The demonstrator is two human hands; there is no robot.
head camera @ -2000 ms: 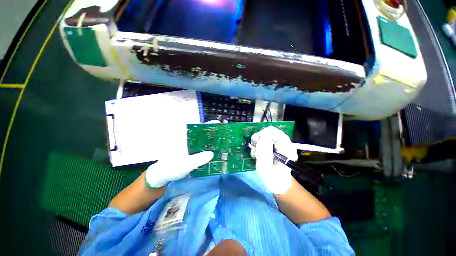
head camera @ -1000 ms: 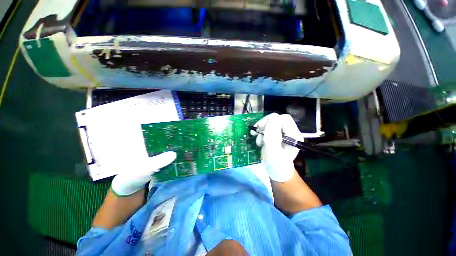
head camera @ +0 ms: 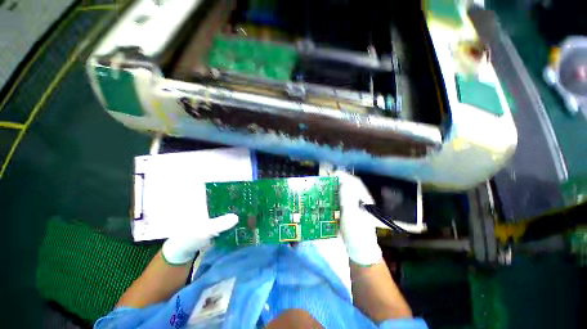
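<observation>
A green circuit board with small parts lies flat in front of my body, between my two white-gloved hands. My left hand grips its lower left corner, with the thumb on top of the board. My right hand holds its right edge; its fingers are blurred and partly hidden. A dark stick, perhaps a marker pen, sticks out of my right hand to the right, away from the board.
The cream machine with a chipped brown front edge stands ahead. Another green board lies in its opening by metal rails. A clipboard with white paper and a keyboard lie below it. A green ribbed tray is low at left.
The view has shifted, and the machine opening now shows a green board and rails. My right hand has moved from the board's top face to its right edge. The board is held more level.
</observation>
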